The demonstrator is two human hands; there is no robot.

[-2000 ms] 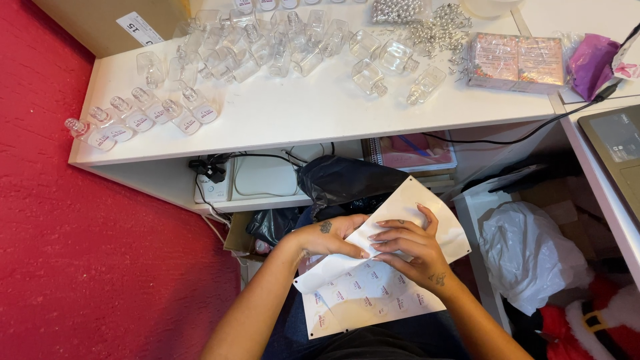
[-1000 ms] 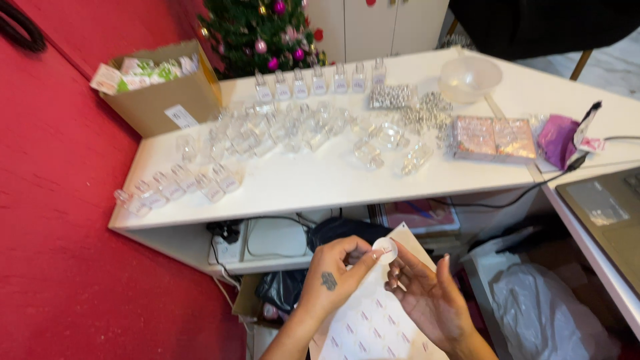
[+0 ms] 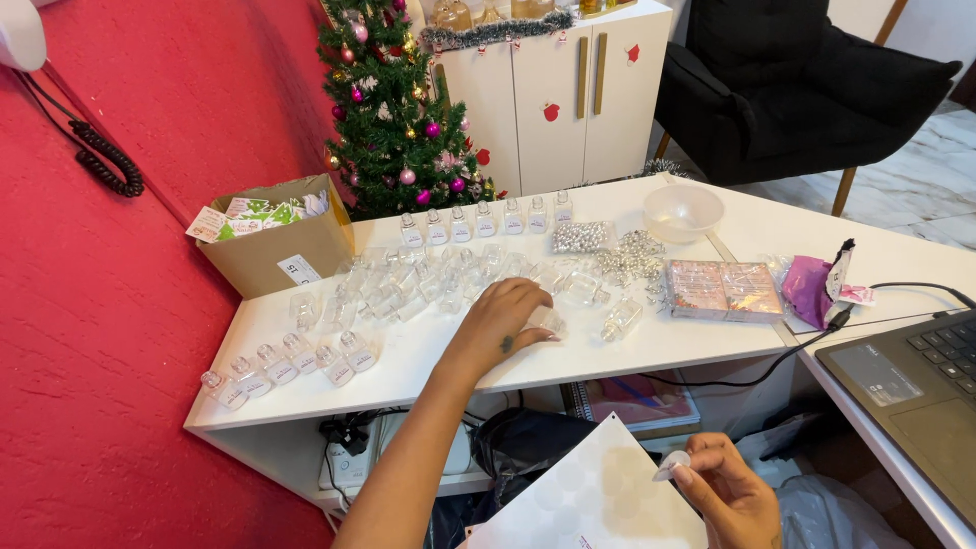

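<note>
Over the white table, my left hand (image 3: 499, 324) has its fingers around a small clear bottle (image 3: 546, 323), partly hidden by the hand. A round label sticker (image 3: 672, 465) is pinched between the thumb and finger of my right hand (image 3: 724, 484), low at the right. The sticker sheet (image 3: 591, 496) lies below, beside that hand. Unlabelled clear bottles (image 3: 412, 286) are heaped mid-table. Labelled bottles stand in a back row (image 3: 486, 220), and more labelled bottles (image 3: 276, 364) are grouped at the front left.
A cardboard box (image 3: 286, 248) of printed cards, a bag of silver beads (image 3: 583, 236), loose silver pieces (image 3: 633, 258), a plastic bowl (image 3: 683, 213), wrapped pink packs (image 3: 723, 290) and a purple package (image 3: 812, 290) are on the table. A cable (image 3: 755, 381) runs to the laptop (image 3: 907, 404).
My left hand has moved from the sticker up to the bottles on the table. My right hand now holds the sticker alone. The view has tilted up.
</note>
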